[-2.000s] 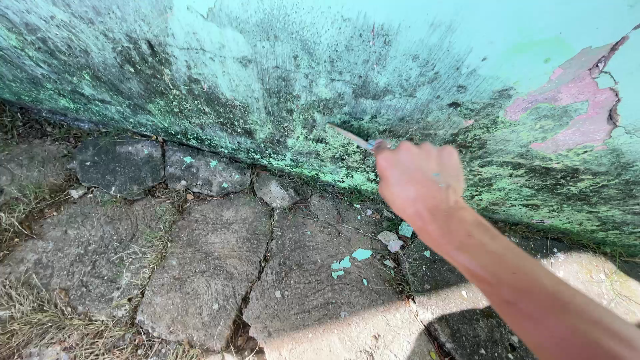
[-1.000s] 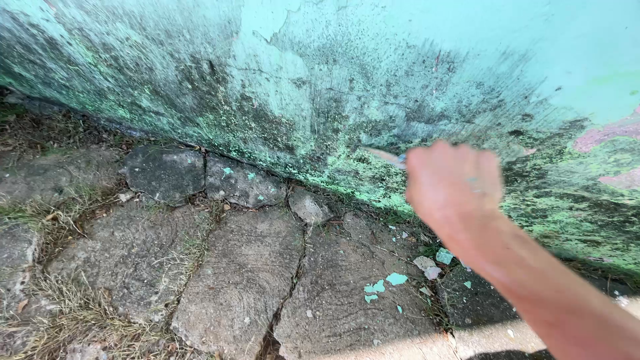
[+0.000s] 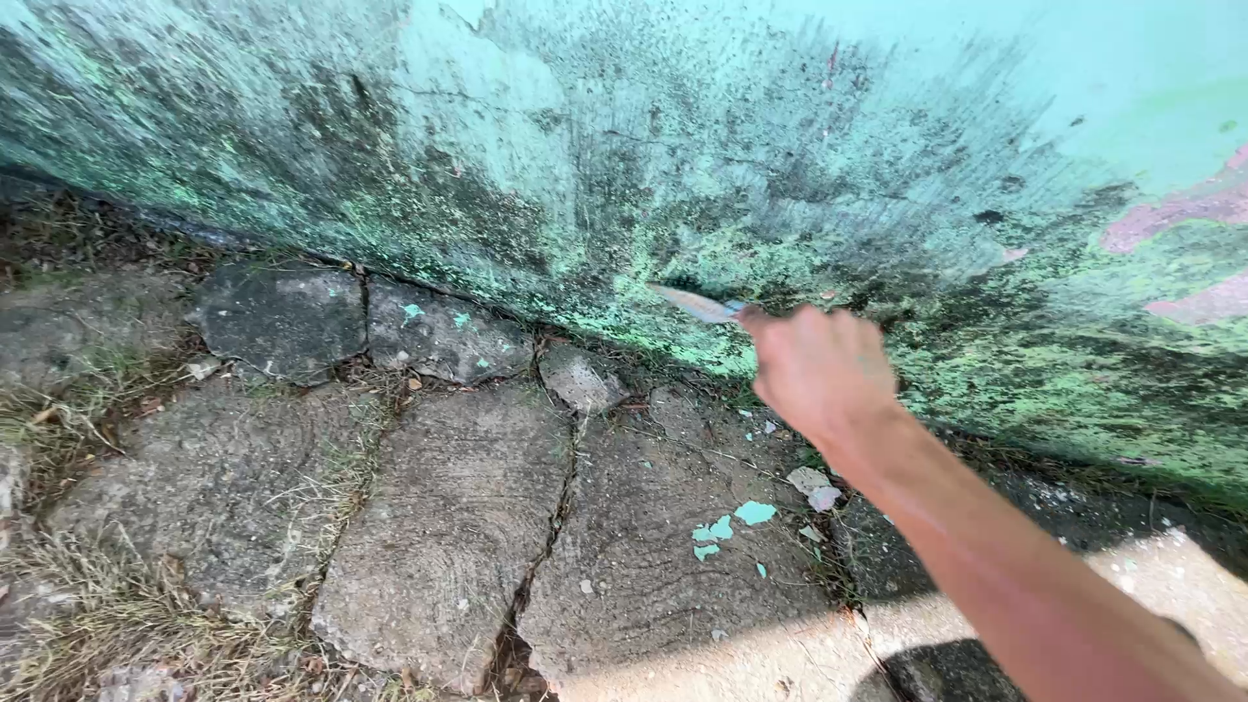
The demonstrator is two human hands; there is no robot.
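Note:
My right hand (image 3: 824, 370) is closed around the handle of a pointed metal blade (image 3: 697, 303), which looks like a knife or a scraper; the handle is hidden in my fist. The blade points left and lies close to or against the lower part of a turquoise painted wall (image 3: 546, 107). Dark mould and green growth cover the wall around the blade, and the paint there is worn. My left hand is out of view.
Rough stone paving slabs (image 3: 448, 526) run along the wall's foot. Turquoise paint flakes (image 3: 754, 513) and a few pale chips (image 3: 814, 487) lie on them. Dry grass (image 3: 127, 624) grows in the gaps. Pink patches (image 3: 1180, 216) show at the right of the wall. Sunlight falls at lower right.
The view has shifted slightly. My right hand stays at the same low stretch of wall with the blade in it; the paint flakes on the slab look the same.

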